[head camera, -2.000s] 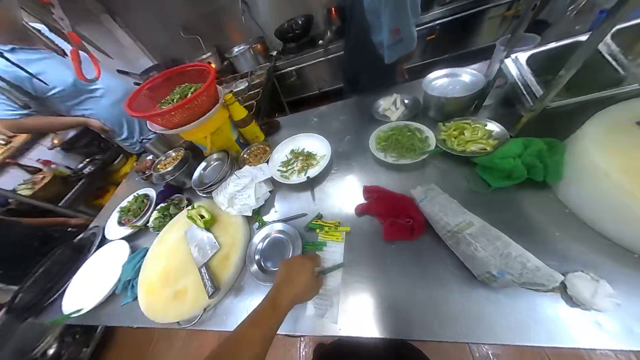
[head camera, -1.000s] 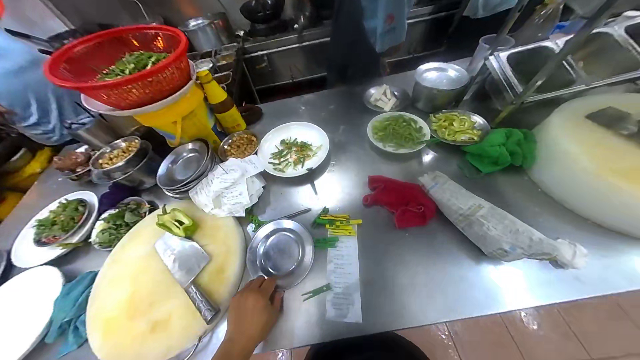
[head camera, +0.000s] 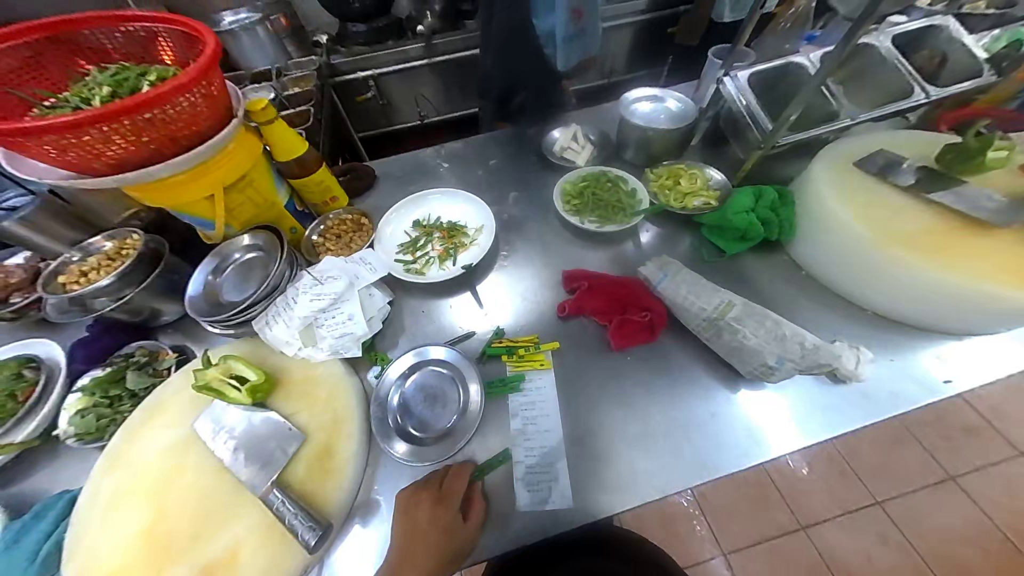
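Observation:
My left hand (head camera: 440, 512) reaches in at the bottom centre, its thumb and forefinger closed at the near end of a green clothespin (head camera: 491, 464). Just beyond the fingers is a round metal plate (head camera: 426, 404). A printed paper slip (head camera: 540, 448) lies right of the clothespin, with yellow clothespins (head camera: 524, 350) and green clothespins (head camera: 504, 386) around its top end. At the left, a cleaver (head camera: 252, 448) and a cut green pepper (head camera: 232, 379) rest on a round cutting board (head camera: 320, 416). My right hand is not in view.
Crumpled paper slips (head camera: 328, 308), stacked metal bowls (head camera: 240, 276) and a white plate of cut vegetables (head camera: 436, 234) stand behind. Rightward lie a red cloth (head camera: 612, 308), a paper-wrapped bundle (head camera: 744, 328), a green cloth (head camera: 748, 220) and a second thick board (head camera: 896, 240) with a cleaver.
One second ago my left hand was at the metal plate's near rim and the single green clothespin lay apart from it; now the fingers are at the clothespin. The view has shifted.

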